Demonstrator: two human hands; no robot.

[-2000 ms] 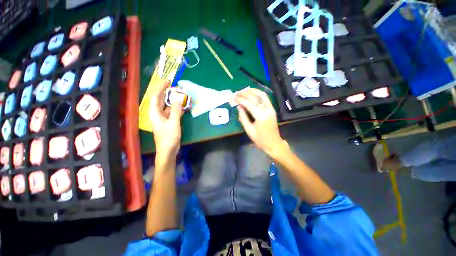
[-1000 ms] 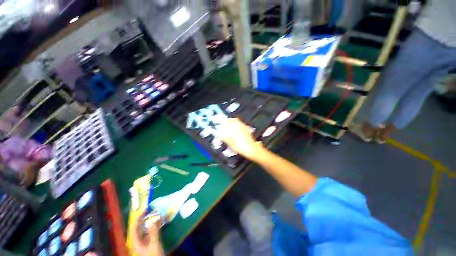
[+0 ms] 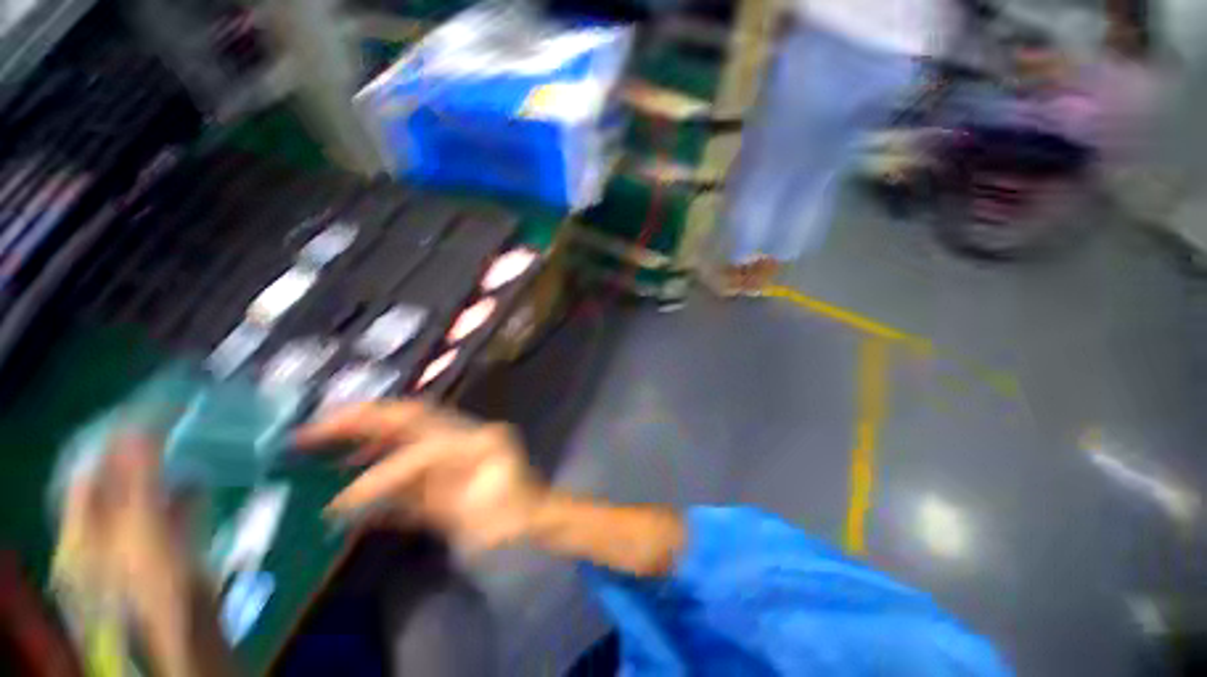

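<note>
The picture is strongly blurred. My left hand point(image 3: 139, 549) is at the lower left over the bench, fingers raised against a pale blue-green sheet-like thing point(image 3: 225, 437), probably the light-blue frame. I cannot tell whether this hand grips it, and no watch housing can be made out there. My right hand point(image 3: 444, 479) is just right of the sheet, its fingers apart and pointing at its right edge, with nothing visible in them. A whitish wipe point(image 3: 254, 526) and a small pale plate point(image 3: 246, 602) lie on the green bench below the sheet.
A black foam tray point(image 3: 397, 251) with grey and pink-rimmed parts lies beyond my hands. A blue box point(image 3: 496, 132) stands behind it. A yellow strip point(image 3: 99, 635) is at the lower left. A standing person's legs point(image 3: 801, 146) and yellow floor lines point(image 3: 867, 437) are to the right.
The view has swung right. My right hand has come back from the foam tray toward my left hand. The light-blue frame no longer shows on the tray; a similar-coloured sheet is now between my hands.
</note>
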